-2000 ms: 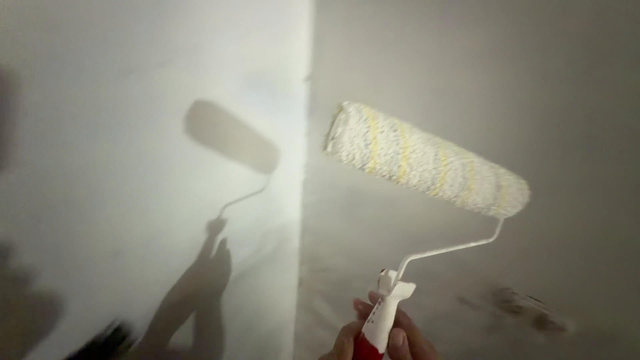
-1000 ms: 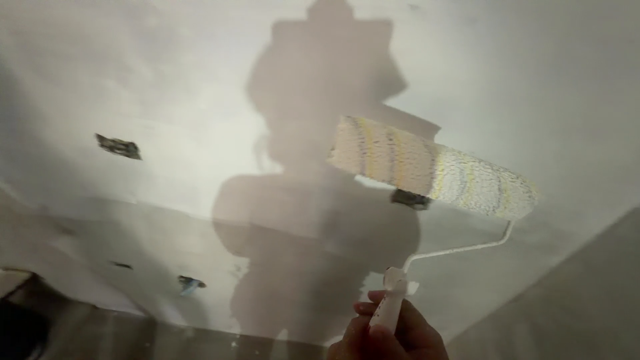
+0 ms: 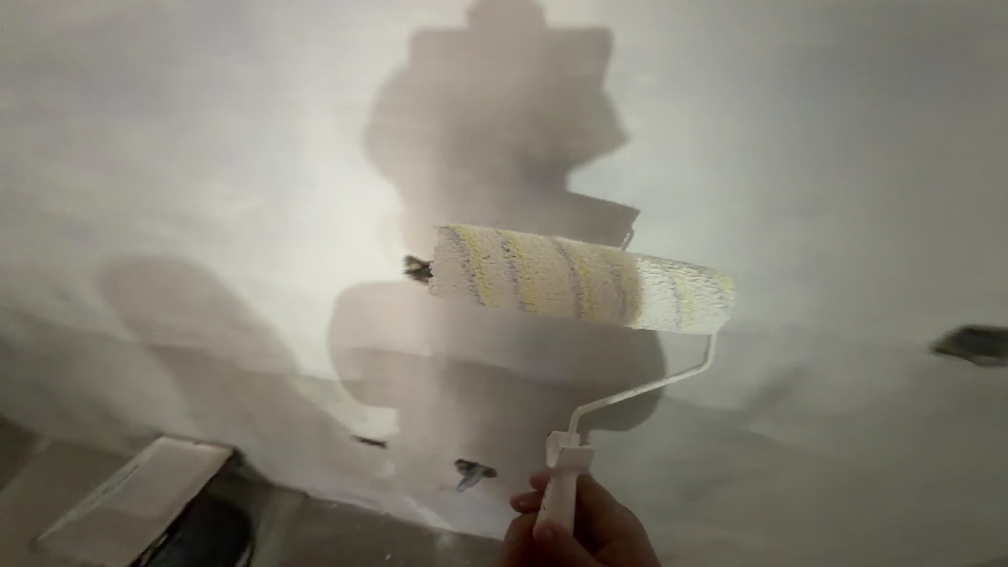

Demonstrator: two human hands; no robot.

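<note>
My right hand (image 3: 598, 524) is at the bottom, right of centre, closed around the pale handle of a paint roller (image 3: 583, 279). Its fingertips show on the left side of the handle. The bent metal frame rises from the handle to the right end of the roller cover. That fluffy cover, white with yellow and grey stripes, lies nearly level, its right end slightly lower, in front of a pale wall (image 3: 827, 197). Whether it touches the wall cannot be told. A large shadow of a person falls on the wall behind it. My left hand is out of view.
Wires show at a dark wall opening (image 3: 417, 268) beside the cover's left end and at another opening (image 3: 475, 472) lower down. A further dark opening (image 3: 972, 345) is at the right edge. At lower left stands a pale-topped object (image 3: 142, 496) with a dark side.
The view has swung from a wall corner to a wall with dark openings. The roller remains in my hand, its cover now closer to level than two seconds ago.
</note>
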